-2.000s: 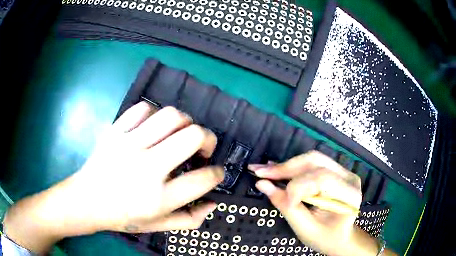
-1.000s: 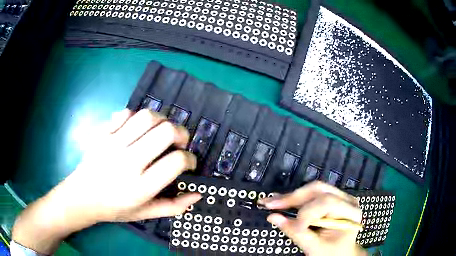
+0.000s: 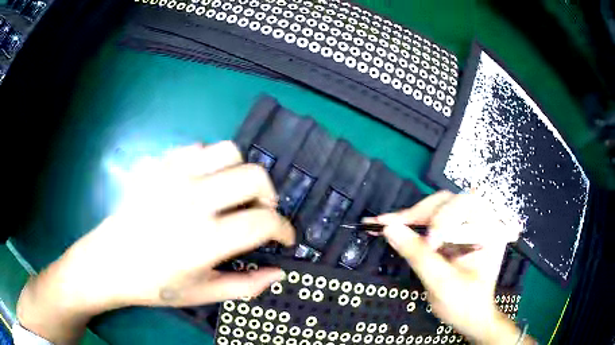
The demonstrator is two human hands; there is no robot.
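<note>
Glossy black rectangular housings [image 3: 327, 219] sit in the channels of a dark ribbed tray [image 3: 307, 138]. A black ring tray [image 3: 297, 296] with rows of pale rings and some empty places lies over the tray's near side. My right hand [image 3: 452, 239] holds a thin dark pointed tool [image 3: 361, 227] like a pencil; its tip is over the housings, and I cannot tell if it touches one. My left hand [image 3: 202, 229] is over the left part of the tray, fingers bent and apart, with nothing visible in it. It hides some housings and part of the ring tray.
A stack of black ring trays [image 3: 290, 60] lies beyond the housing tray. A black tray covered in white specks [image 3: 516, 162] is at the right, partly behind my right hand. The green bench [image 3: 168, 101] shows a bright glare at the left. Dark glossy parts show at the top left.
My right hand went from the housings down to the ring tray, then back up and right over the housings. My left hand moved off the middle housing. The whole view has shifted.
</note>
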